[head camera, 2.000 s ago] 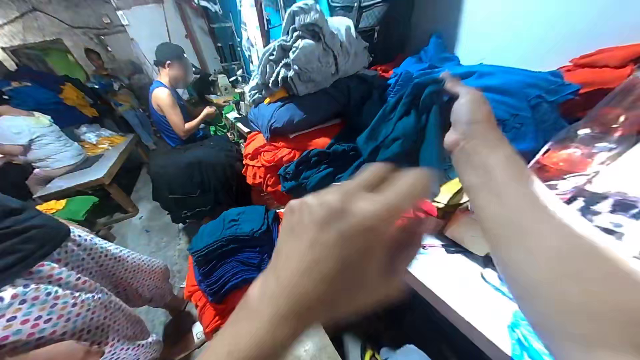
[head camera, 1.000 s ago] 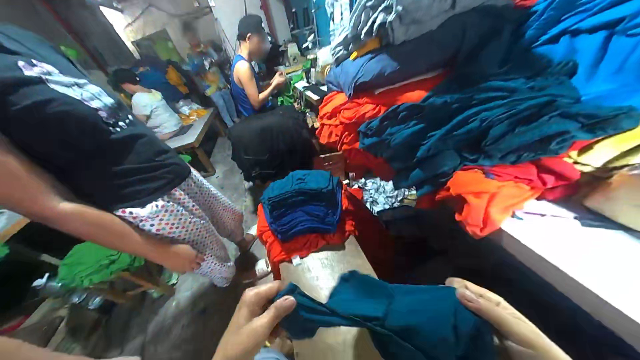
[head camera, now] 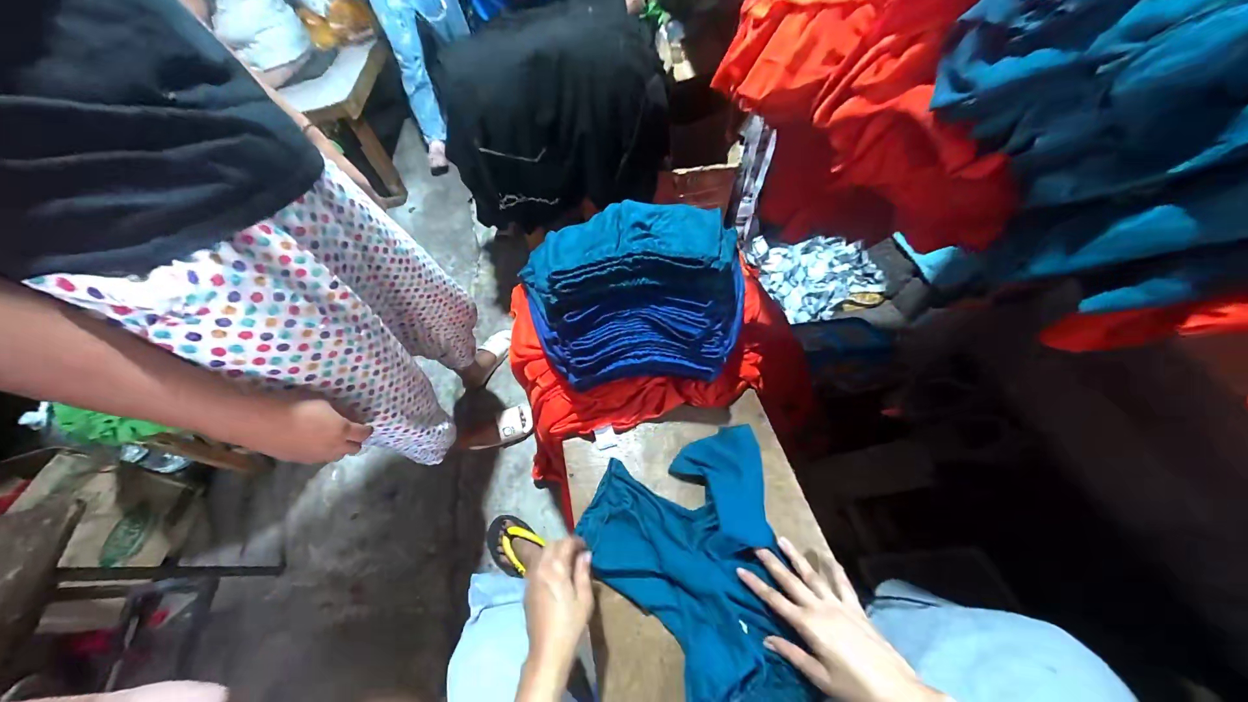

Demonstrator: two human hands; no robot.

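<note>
A teal garment (head camera: 682, 556) lies loosely spread on a wooden bench (head camera: 614, 643) between my knees. My left hand (head camera: 561, 590) is at the garment's left edge, fingers close together; whether they pinch the cloth is hard to tell. My right hand (head camera: 814, 609) rests on its right side with the fingers spread. Farther along the bench sits a neat stack of folded teal garments (head camera: 634, 239) over folded blue garments (head camera: 648, 336), with red cloth (head camera: 536, 390) beneath them.
At the left stands a person in polka-dot trousers (head camera: 322, 292), one arm hanging down. Red cloth (head camera: 838, 107) and a dark teal cloth pile (head camera: 1102, 127) hang at the upper right. Cloth scraps (head camera: 814, 278) lie beyond the bench. A black cloth heap (head camera: 556, 107) stands behind the stack.
The teal garment, held up between both my hands a second ago, now lies on the bench. My right hand is spread on it. The view has tilted down.
</note>
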